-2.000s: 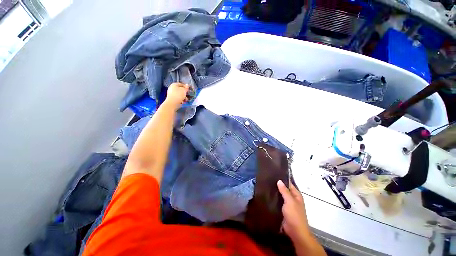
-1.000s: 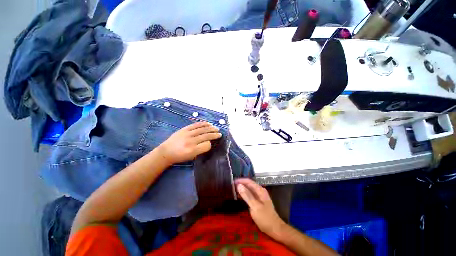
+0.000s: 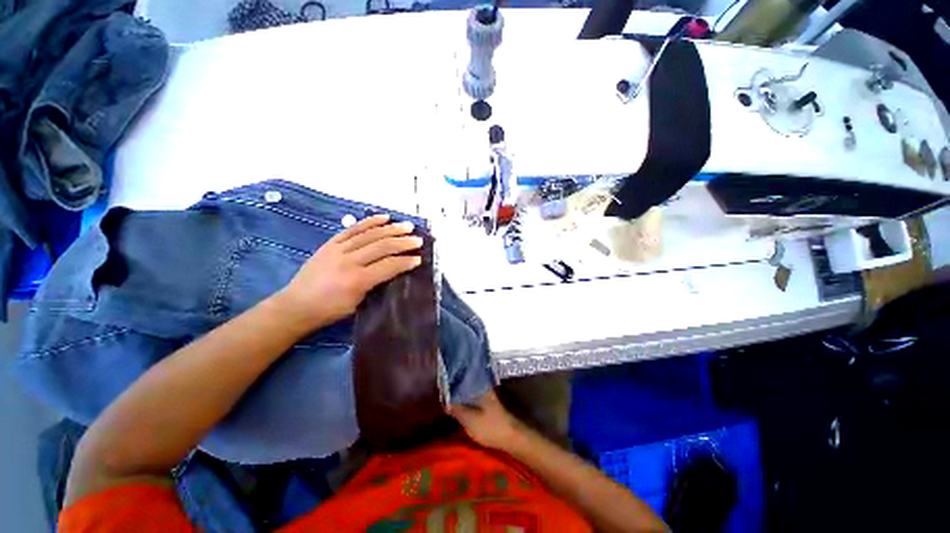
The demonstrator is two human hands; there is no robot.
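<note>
The blue denim garment [image 3: 276, 260] lies over the front left of the white table and drapes onto my lap. A dark brown strip [image 3: 398, 354] lies along its right edge, in front of the white sewing machine head [image 3: 563, 115]. My left hand [image 3: 359, 260] lies palm down over the denim and the strip's upper end, holding them; its thumb is hidden. My right hand [image 3: 484, 422] holds the lower right edge of the strip and denim near my body; its fingertips are partly hidden. The curved metal guard [image 3: 500, 187] stands right of the strip's upper end.
A denim pile [image 3: 83, 115] sits at the upper left. Small dark snips [image 3: 559, 272] lie on the white table [image 3: 625, 297] near the head's left end. A black cloth strip [image 3: 677, 125] hangs across the head. A blue crate [image 3: 677, 468] is below the table.
My left hand has come from the denim pile to the brown strip. The garment edge now lies closer to the machine's needle end. The view has turned right and moved nearer.
</note>
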